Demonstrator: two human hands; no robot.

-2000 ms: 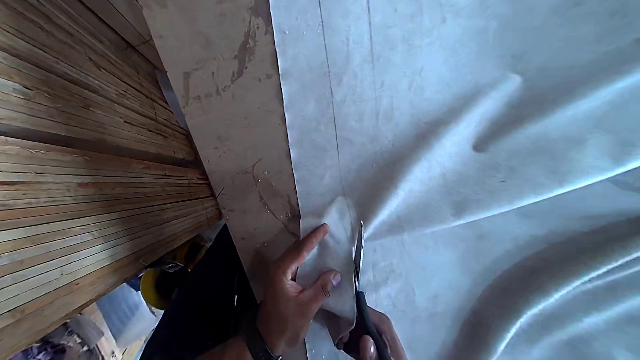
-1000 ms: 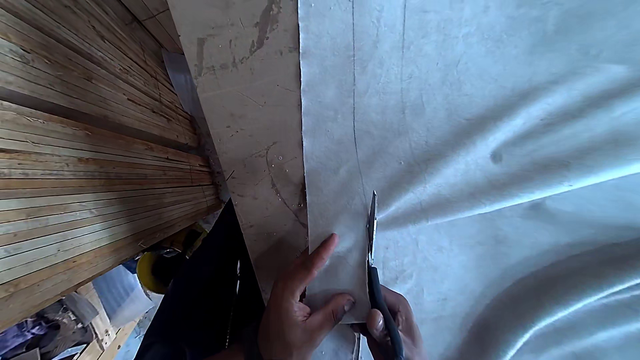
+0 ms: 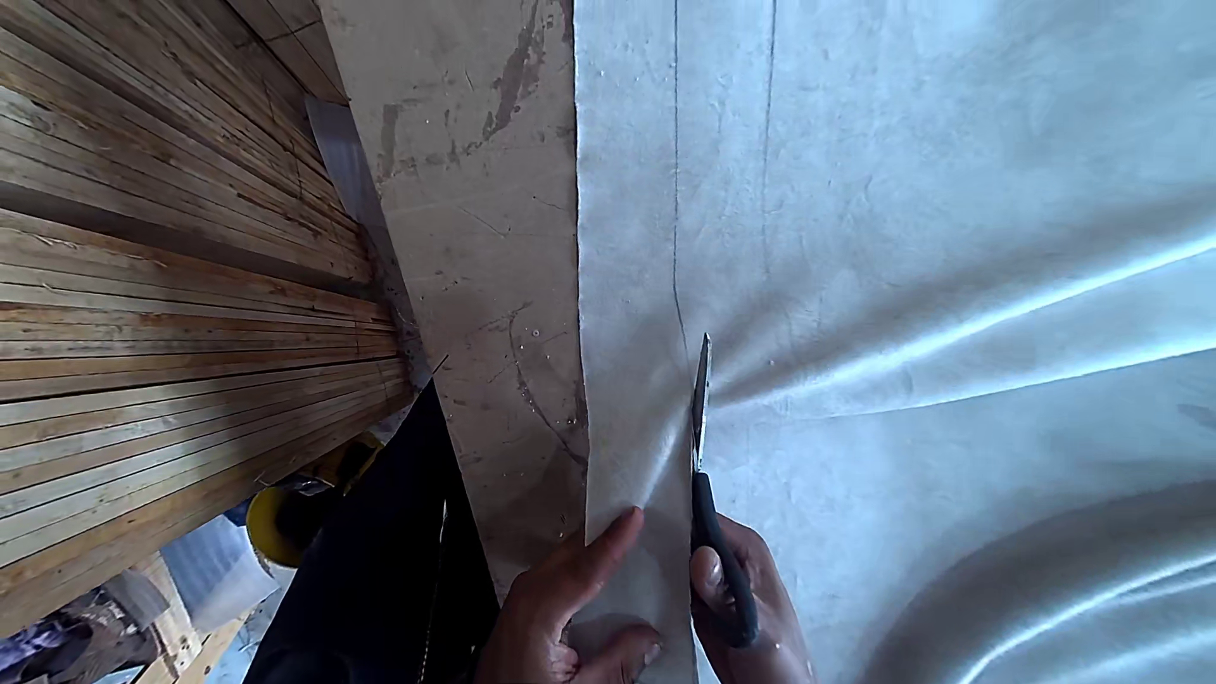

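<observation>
A wide sheet of pale grey fabric (image 3: 902, 285) lies over a board, with two thin dark lines drawn lengthwise near its left edge. My right hand (image 3: 755, 608) grips black-handled scissors (image 3: 703, 408), their blades at the cut in the fabric just beside the nearer line. Left of the cut runs a narrow strip (image 3: 632, 475) of the same fabric. My left hand (image 3: 579, 617) holds this strip near its lower end, index finger and thumb on top and the other fingers hidden.
The stained board (image 3: 475, 237) shows along the fabric's left edge. Stacked wooden boards (image 3: 190, 342) fill the left side. A yellow round object (image 3: 271, 527) and a translucent sheet (image 3: 214, 570) are at lower left. Fabric folds rise at right.
The scissors have moved further up along the drawn line, and the cut strip beside them is longer. The bunched fabric by my left hand now lies flatter. The view has shifted.
</observation>
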